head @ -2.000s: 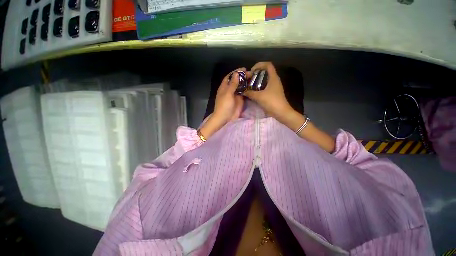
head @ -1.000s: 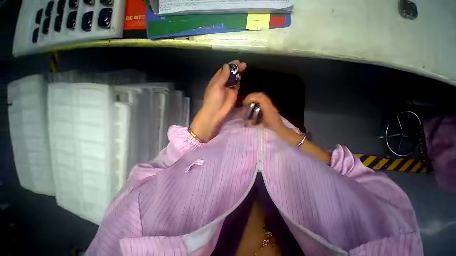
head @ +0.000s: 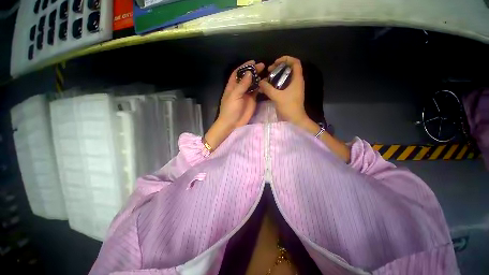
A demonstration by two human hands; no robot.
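My left hand (head: 238, 99) holds a dark glossy watch case (head: 247, 78) with a silvery edge, the thumb on its face. My right hand (head: 289, 96) holds dark units with silver bands, likely a small stack of watch cases (head: 280, 76); I cannot tell how many. Both hands are raised close together above my lap, below the bench edge, and their fingertips are near each other. A white blister tray (head: 21, 53) with rows of dark units lies on the bench at the upper left.
Orange-red booklet (head: 123, 14) and green and blue folder (head: 182, 14) lie on the bench (head: 332, 13), beside the tray. Large empty white trays (head: 86, 161) stand upright below the bench at left. A metal wheel-like ring (head: 442, 115) and yellow-black floor tape (head: 423, 152) are at right.
Since one second ago, my right hand has risen with its units from near my smock to beside my left hand. The view has shifted, so less of the bench shows.
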